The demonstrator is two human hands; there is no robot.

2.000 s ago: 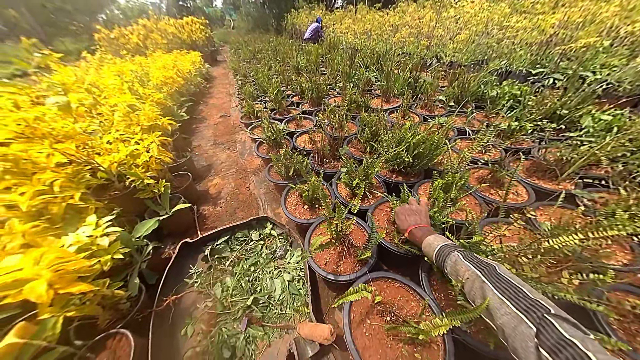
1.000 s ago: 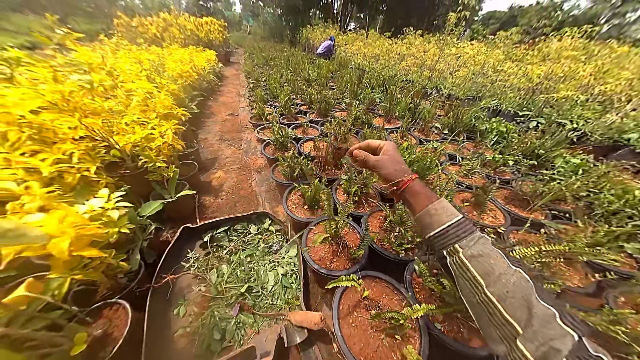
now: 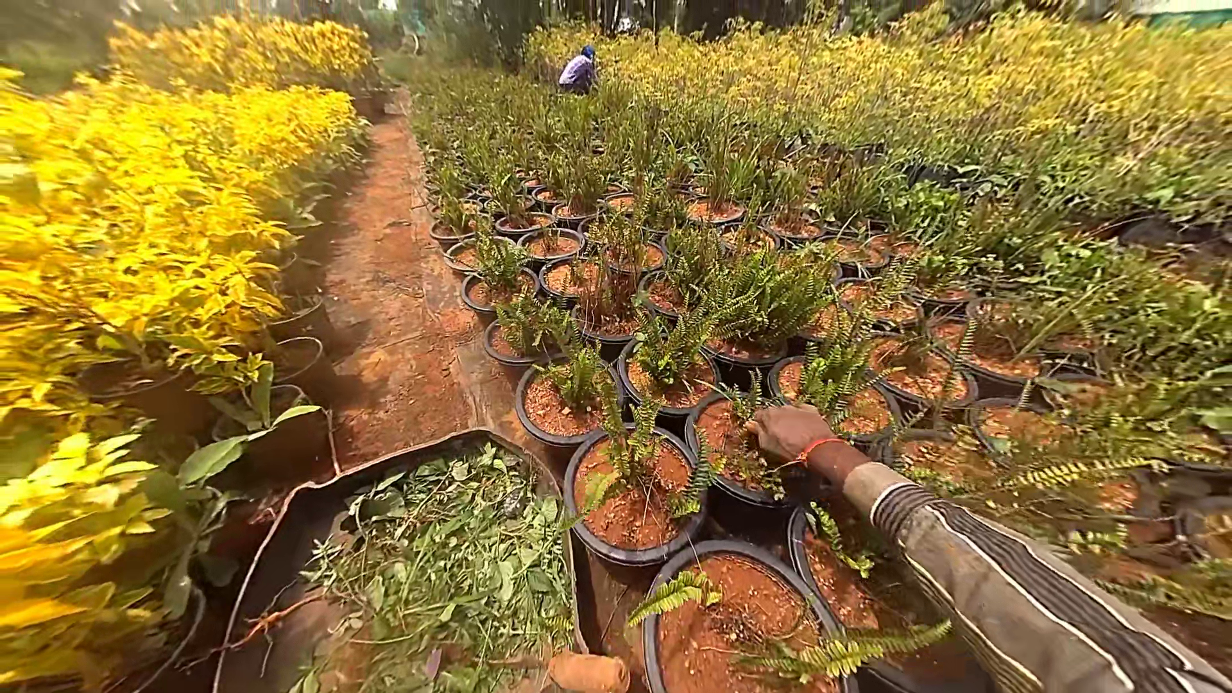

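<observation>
My right hand (image 3: pixel 791 433), a red string at its wrist, reaches down into a black plastic pot (image 3: pixel 707 462) of reddish soil with a small fern. Its fingers are partly hidden among the fronds, so whether they grip anything is unclear. Just left of that pot stands another potted fern (image 3: pixel 630 462). Nearer to me is a pot (image 3: pixel 664 626) with a few low fronds. A shallow dark tray (image 3: pixel 289 510) at the lower left holds pulled green weeds (image 3: pixel 452 558). On its near edge a rounded tan handle (image 3: pixel 589 672) shows. My left hand is out of view.
Rows of potted ferns (image 3: pixel 577 375) fill the middle and right. A red dirt path (image 3: pixel 385 289) runs ahead, with yellow-leaved shrubs (image 3: pixel 173 221) along its left. Far off, a person (image 3: pixel 578 72) crouches among the plants. Overgrown pots (image 3: pixel 1011 423) stand at the right.
My right hand was down among the ferns, then raised above the pots with fingertips together, and is now down at a pot again.
</observation>
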